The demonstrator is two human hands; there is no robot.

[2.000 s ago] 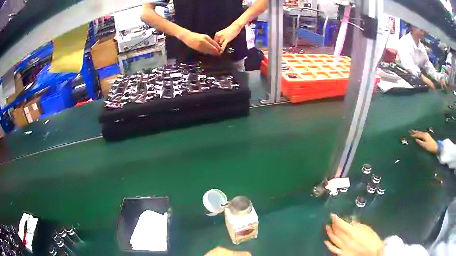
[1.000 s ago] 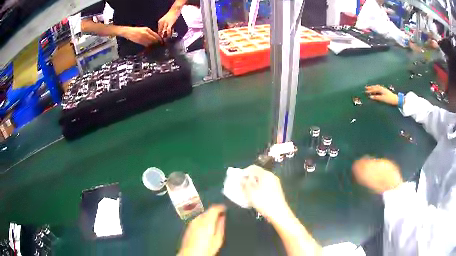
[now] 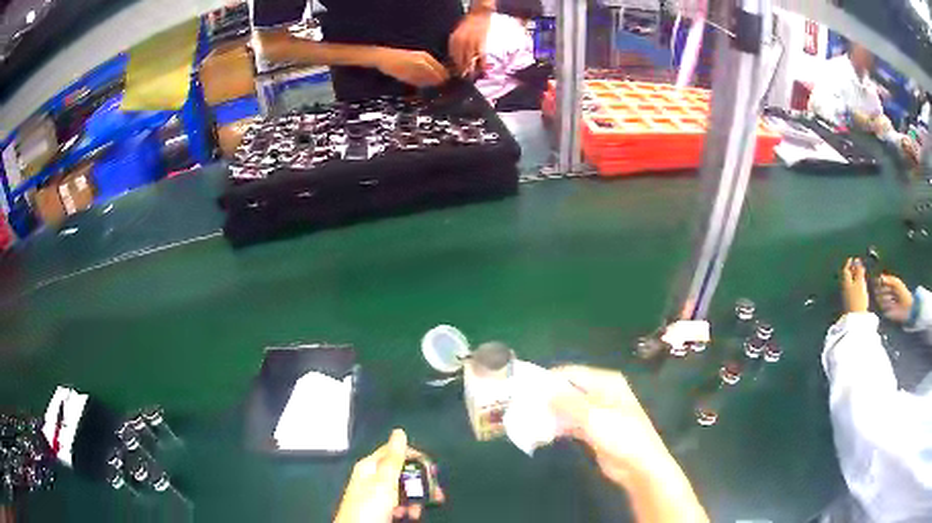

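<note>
My left hand is at the bottom centre and holds a small dark shiny workpiece in its fingertips, a pale patch on its face. My right hand holds a folded white cloth just right of the solvent bottle; the cloth hides part of the bottle's right side. The squat cream bottle stands upright, its round pale cap hanging open to the left. I cannot tell whether the cloth touches the bottle.
A black bin with a white sheet is left of the bottle. Shiny pieces stand left and right. A metal post rises right of centre. A stacked foam tray and orange trays lie behind. Another person's hands are at right.
My left hand has come up with a workpiece in its fingers. My right hand has the cloth, now beside the bottle. One more piece stands at the front of the right cluster. The view has swung.
</note>
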